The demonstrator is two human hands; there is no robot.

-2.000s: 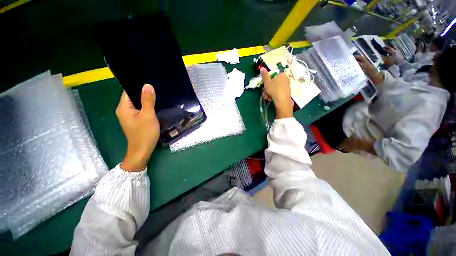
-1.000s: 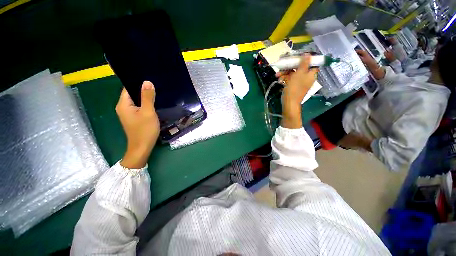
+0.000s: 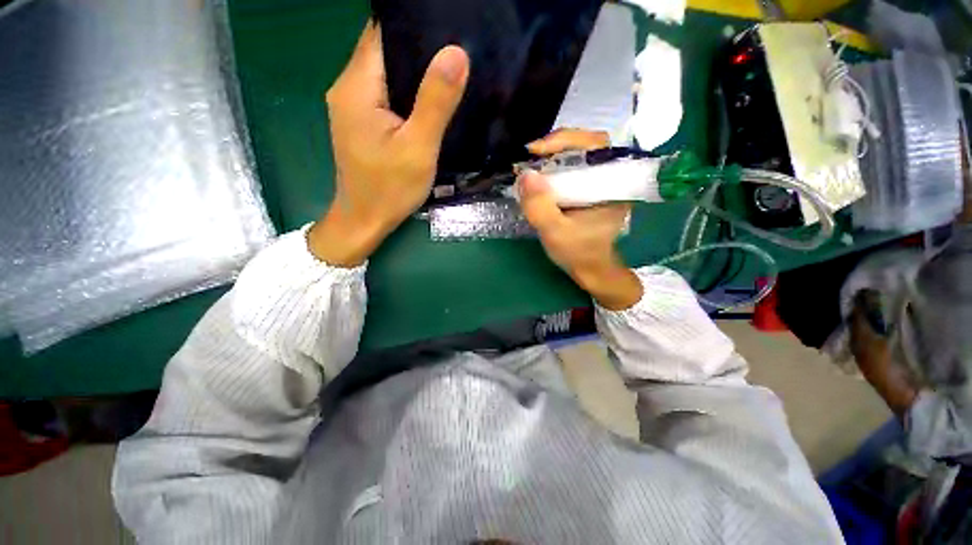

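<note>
My left hand (image 3: 392, 144) grips a black glossy screen assembly (image 3: 496, 75) by its left side, thumb on top. My right hand (image 3: 576, 213) is shut on a white dispensing syringe (image 3: 602, 182) with a bright green adapter head (image 3: 679, 177) and a clear air hose. The syringe lies nearly level, its front end at the screen's near end edge. The tip is hidden by my fingers. A dark piece runs along the barrel. A bubble-wrap sheet (image 3: 476, 221) lies under the screen.
Stacked bubble-wrap sheets (image 3: 117, 160) lie at left. A black controller (image 3: 765, 128) with a red light, a cream card (image 3: 815, 117) and white cables stand at right, with more bubble sheets (image 3: 911, 138) beyond. A coworker's arm (image 3: 885, 357) shows at far right.
My right hand has brought the syringe from beside the controller left to the screen's near end. The view has shifted, so the screen and my left hand sit higher in the picture.
</note>
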